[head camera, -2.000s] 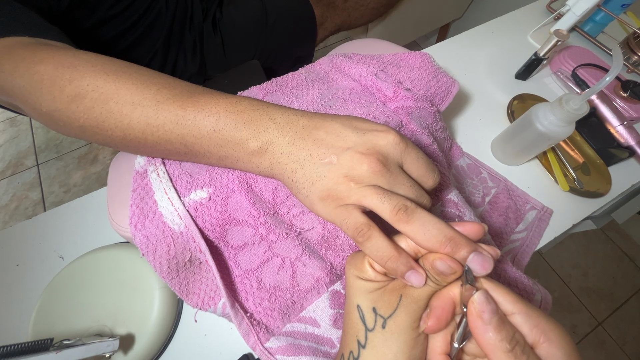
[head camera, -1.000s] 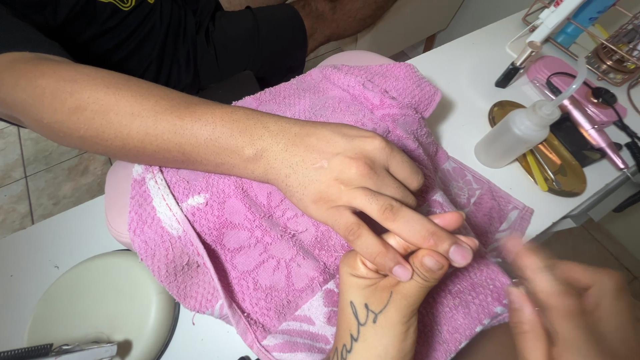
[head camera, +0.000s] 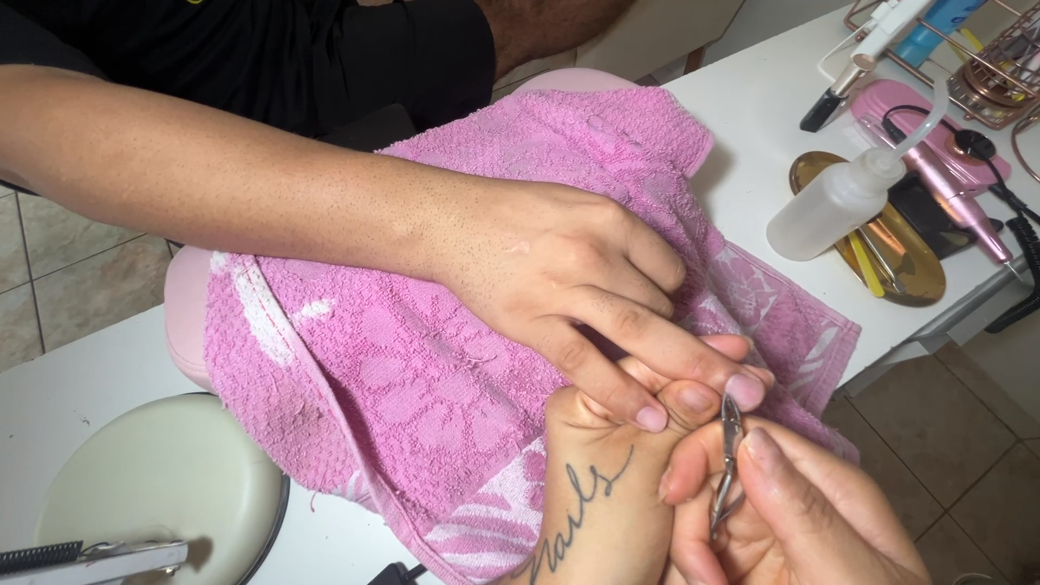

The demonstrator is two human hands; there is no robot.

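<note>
My left hand (head camera: 642,439), with a tattoo on the wrist, holds a finger of the other person's hand (head camera: 569,260) from below. That hand lies palm down across a pink towel (head camera: 422,382) draped over a pink cushion (head camera: 188,317). Between the thumb and fingers of my right hand (head camera: 780,487) is a pair of metal cuticle nippers (head camera: 728,463). Their tip is at the nail edge of the held finger. The palm of my left hand is partly hidden beneath the other person's fingers.
At the right on the white table (head camera: 731,122) are a plastic squeeze bottle (head camera: 837,203), a gold oval tray (head camera: 926,280) with small tools, a pink nail drill handpiece (head camera: 946,191) and a wire rack (head camera: 999,81). A round pale lamp base (head camera: 154,487) stands at the lower left.
About one second ago my right hand was away to the right, blurred; now it is back at the held fingertip with the nippers. My left hand keeps its hold on the finger.
</note>
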